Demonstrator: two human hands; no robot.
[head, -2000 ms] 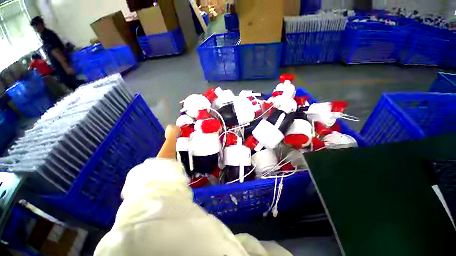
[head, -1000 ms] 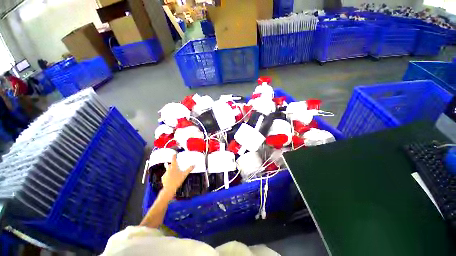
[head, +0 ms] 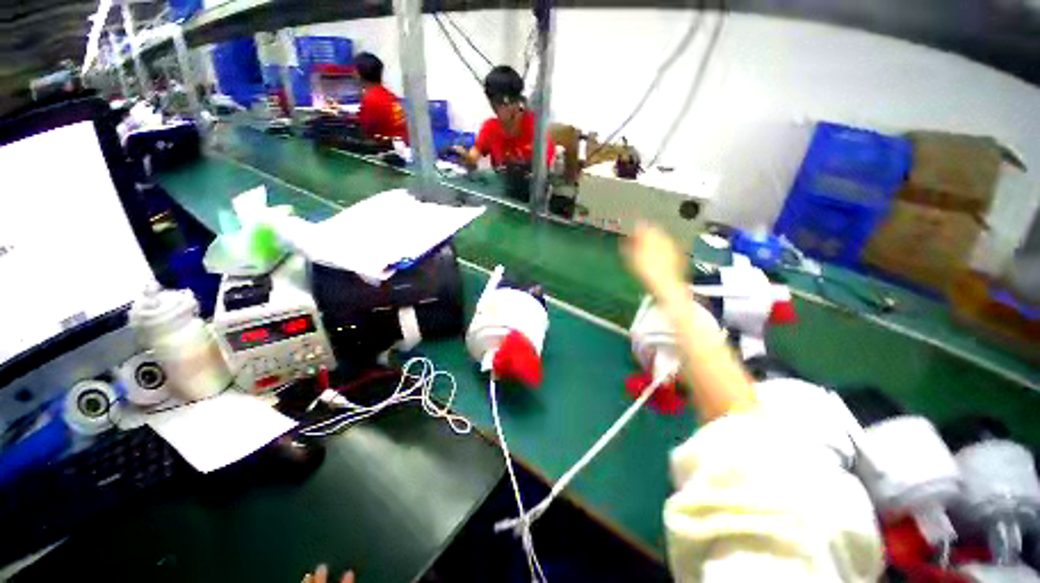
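My right hand (head: 659,264), blurred, reaches over the line from the right, just above a white camera (head: 673,336) with a red end and hanging cable; grip is unclear. Another white camera with a red cap (head: 749,298) is just behind it. A third white camera (head: 504,328) sits left of them, its red end toward me and its cable hanging down. Of my left hand (head: 327,576) only fingertips show at the bottom edge.
More white cameras (head: 909,461) lie at lower right. On the left are the monitor (head: 57,239), power supply (head: 271,337), white bottle (head: 180,342), keyboard (head: 120,467), paper sheet (head: 222,429) and coiled leads (head: 399,399). People in red sit across the line.
The view has swung from the blue crate heaped with cameras to the desk and green line. My left hand, earlier at the crate, is now at the bottom edge; my right hand has appeared.
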